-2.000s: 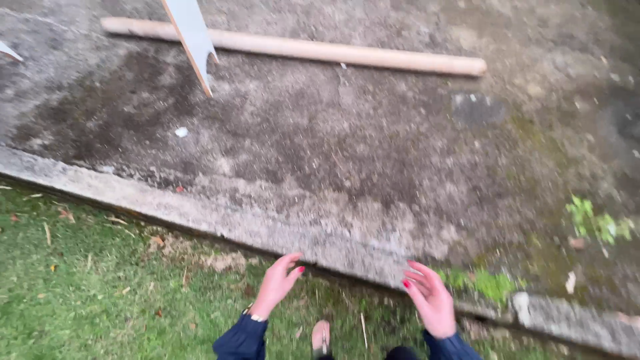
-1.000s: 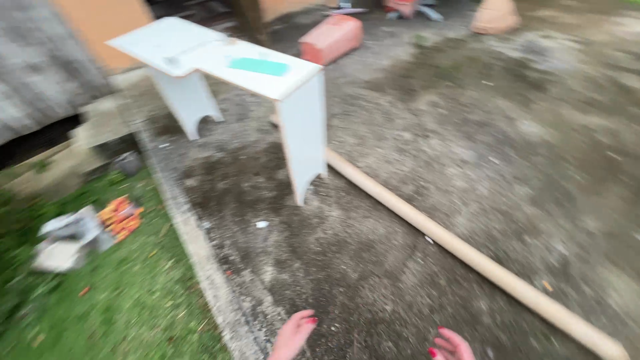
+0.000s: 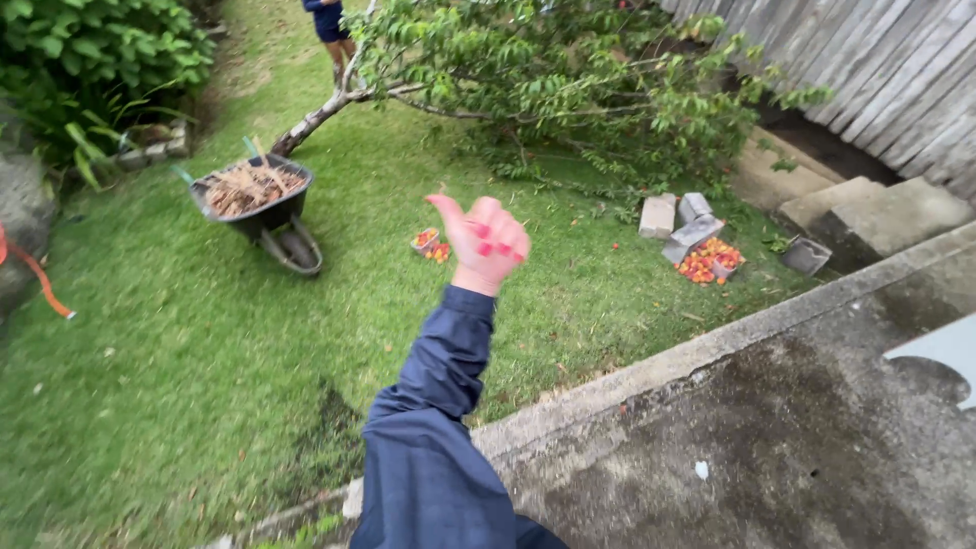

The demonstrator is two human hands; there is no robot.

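Note:
My left hand (image 3: 488, 240) is raised in the middle of the head view, in a dark blue sleeve. Its palm side faces me, the fingers are curled in with red nails showing, and the thumb sticks out to the upper left. I see nothing held in it. Behind it on the grass, just left of the hand in the picture, lies a small container of red and orange fruit (image 3: 425, 240) with more fruit beside it. A leafy leaning or fallen tree (image 3: 473, 84) spreads beyond. My right hand is not in view.
A black wheelbarrow (image 3: 263, 210) holds brown debris. Concrete blocks (image 3: 657, 216) lie by a fruit pile (image 3: 705, 261). A concrete curb (image 3: 648, 374) borders the paving; a white board's edge (image 3: 942, 351) shows at right. Behind the tree stands a person (image 3: 329, 23). An orange strap (image 3: 42, 278) lies at left.
The view has swung to the lawn and tree. My left hand is now raised with its fingers curled; earlier both hands were low with fingers apart. My right hand has left the view.

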